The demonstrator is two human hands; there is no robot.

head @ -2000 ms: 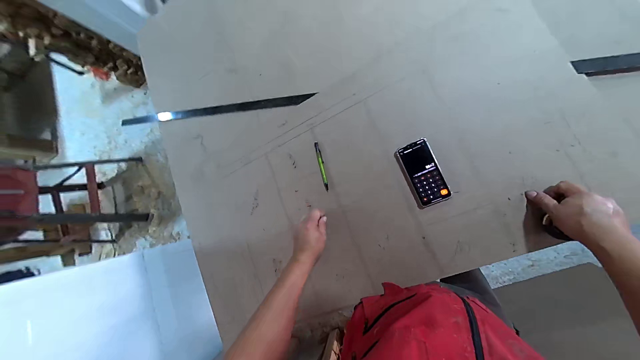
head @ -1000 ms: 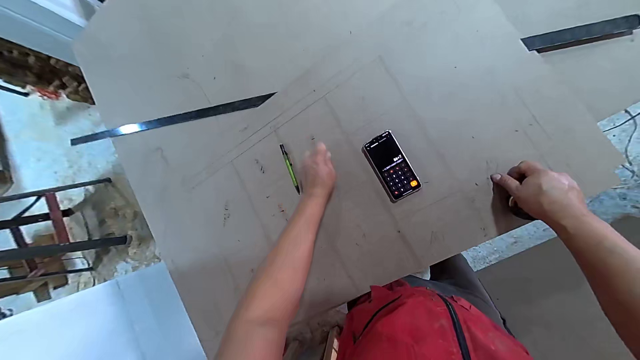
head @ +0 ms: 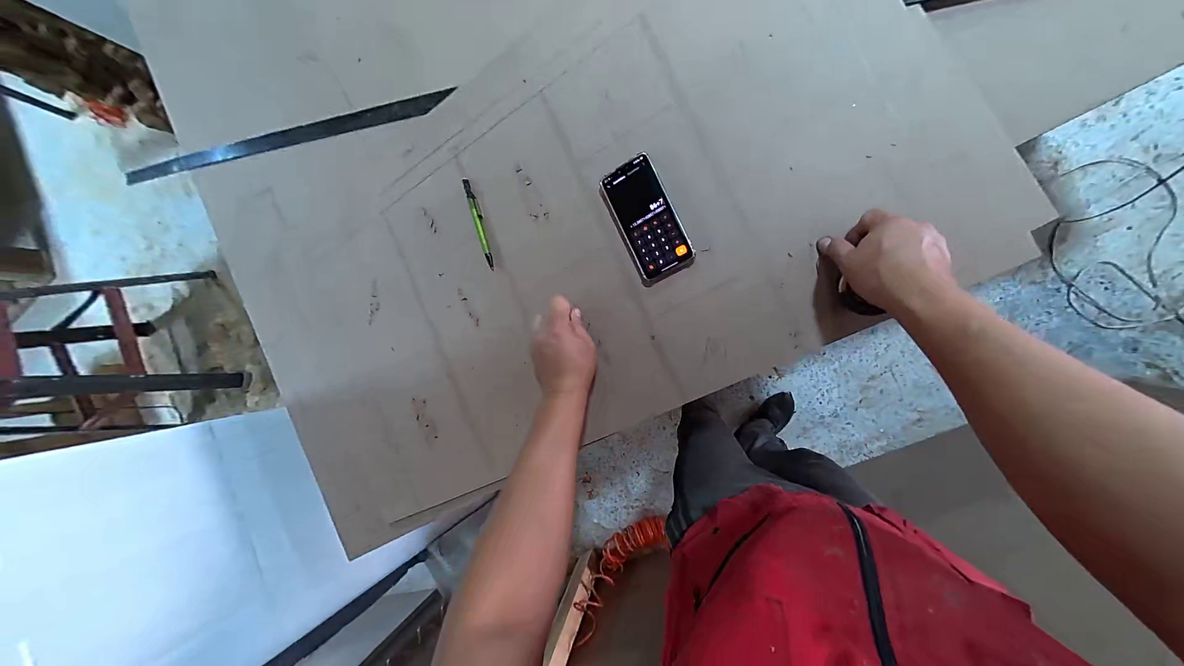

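Observation:
My left hand rests on the large flat board, its fingers curled and nothing visible in them. Above and left of it lies a green and black pen. A smartphone showing a calculator lies face up between my two hands. Near the board's right edge, my right hand is curled over a dark rounded object, mostly hidden under the palm. Faint drawn lines and small scribbles mark the board around the pen.
A dark metal strip lies across the board's upper left. Red and black metal frames stand at the left. A cable loops on the floor at right, and an orange coiled hose lies below the board.
My left hand has moved back from beside the pen toward the board's near edge. Earlier it had moved up to the pen's right. My right hand stays over the dark object.

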